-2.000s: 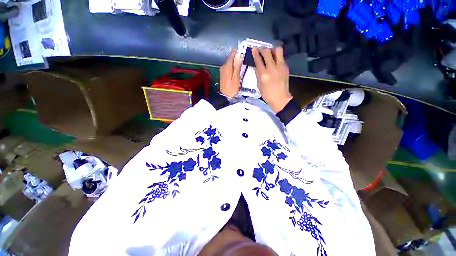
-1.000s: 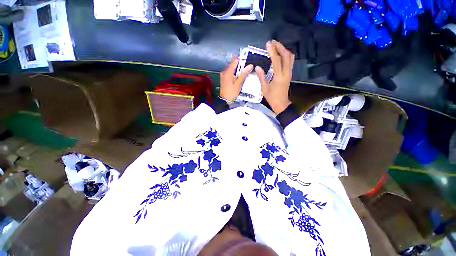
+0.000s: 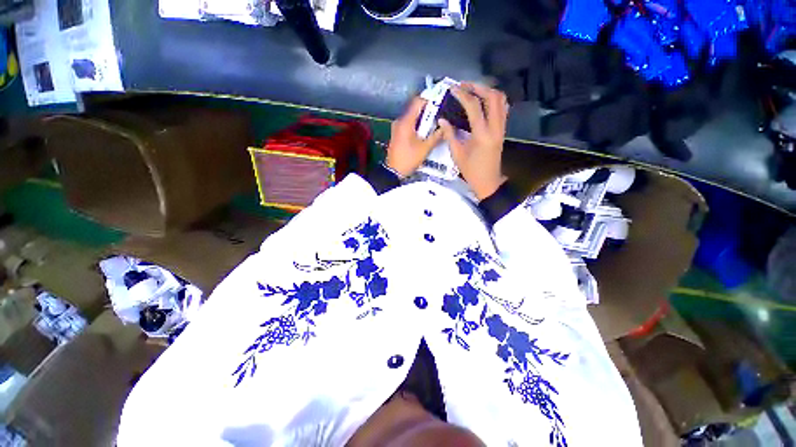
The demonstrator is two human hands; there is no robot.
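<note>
A white housing (image 3: 439,161) is held between my two hands at the bench edge. A black pad (image 3: 455,112) lies in its upper part, partly hidden by my fingers. My left hand (image 3: 410,140) grips the housing's left side. My right hand (image 3: 482,131) holds the right side, with its fingers over the black pad and its thumb near the middle. The housing looks tilted. Its far right edge is hidden by my right hand.
Black pads (image 3: 602,87) and blue flat pieces (image 3: 650,44) lie on the bench at right. A black handheld tool or cable (image 3: 303,30) and assembled units (image 3: 428,12) are at the back. Below are an open carton (image 3: 650,253) with white parts (image 3: 580,209) and a red item (image 3: 349,148).
The housing has tilted in my hands. My right fingers have moved from beside the housing onto the black pad, which was more exposed one second ago.
</note>
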